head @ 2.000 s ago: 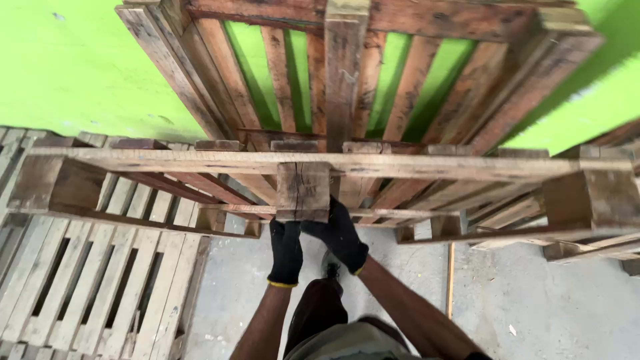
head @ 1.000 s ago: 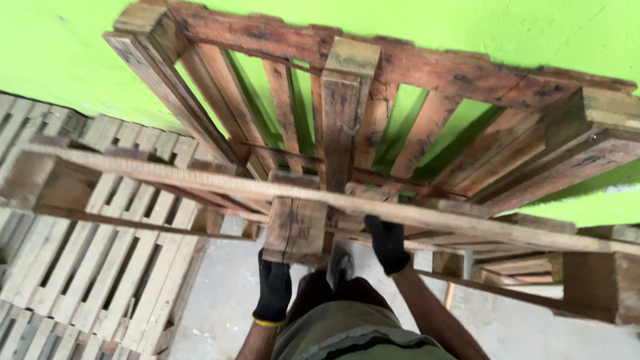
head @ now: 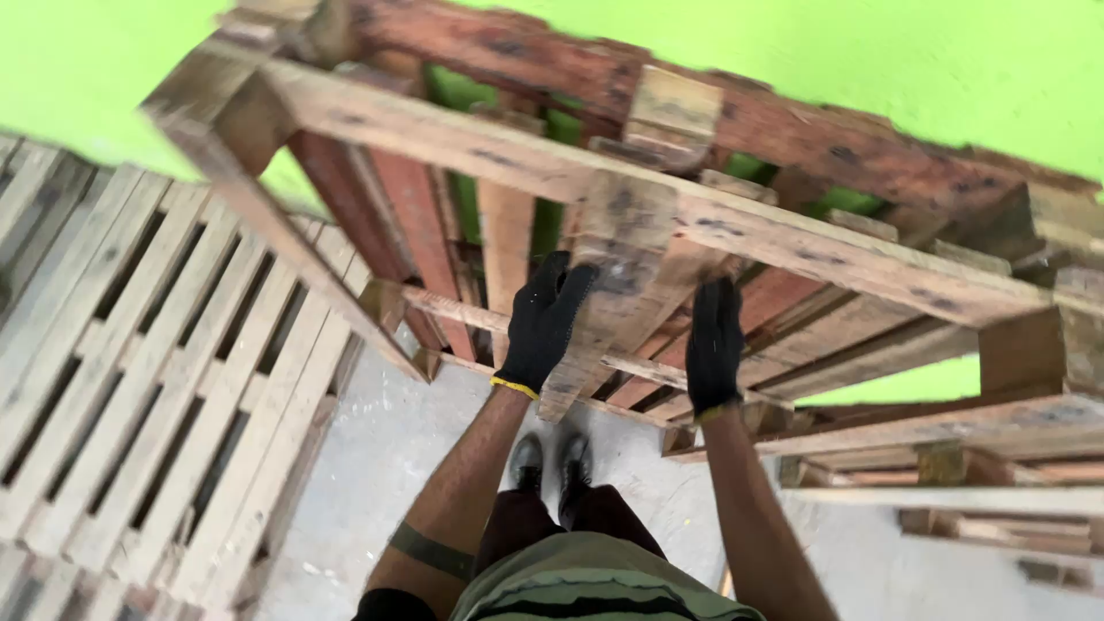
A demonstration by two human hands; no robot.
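A wooden pallet (head: pixel 483 159) stands on its edge, leaning against another upright pallet (head: pixel 535 52) with reddish boards by the green wall. My left hand (head: pixel 548 323), in a black knit glove with a yellow cuff, rests at the left side of the front pallet's middle beam; its thumb and fingers are apart around that edge. My right hand (head: pixel 716 345), gloved alike and slightly blurred, is raised to the right of the beam, fingers together and pointing up. Whether it touches the wood I cannot tell.
A stack of pallets (head: pixel 172 362) lies flat at the left. More pallets (head: pixel 992 496) are at the right, low beside the front pallet. Behind everything runs a bright green wall (head: pixel 862 69). My boots (head: pixel 552 466) stand on the grey concrete floor (head: pixel 371 483).
The front pallet has tipped up from its lower, tilted position and now leans on the one behind. My hands have moved from its middle block to either side of the middle beam.
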